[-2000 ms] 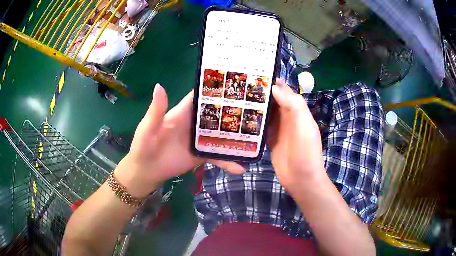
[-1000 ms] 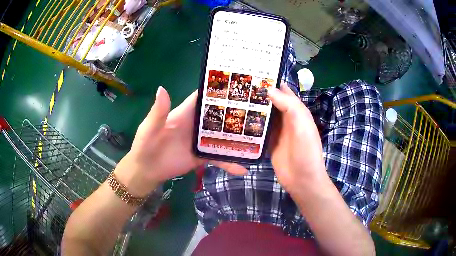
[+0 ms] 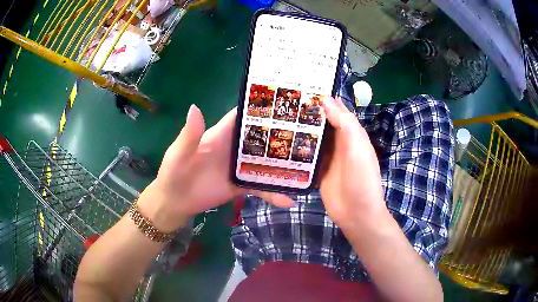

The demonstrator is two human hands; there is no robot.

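Observation:
A smartphone (image 3: pixel 289 100) in a dark case is upright above my lap, its screen white with two rows of picture tiles and a red strip below. My left hand (image 3: pixel 200 165) lies under and around its lower left side, thumb raised clear of the screen and fingertips showing below the bottom edge. A gold-coloured link band (image 3: pixel 147 223) is on my left wrist. My right hand (image 3: pixel 353 162) is at the right side, thumb tip at the screen edge by the upper right tile. Its other fingers are hidden behind the phone.
My plaid trousers (image 3: pixel 416 171) are below. A yellow cage cart (image 3: pixel 76 66) with bagged goods (image 3: pixel 122 52) is upper left, another yellow cart (image 3: pixel 486 200) right. A wire shopping trolley (image 3: pixel 71 189) is lower left. A pale covered table edge (image 3: pixel 484 35) and round grille (image 3: pixel 463 71) are upper right.
The phone and my left hand have shifted slightly to the right. My right thumb moved onto the upper right tile, then back towards the screen's edge.

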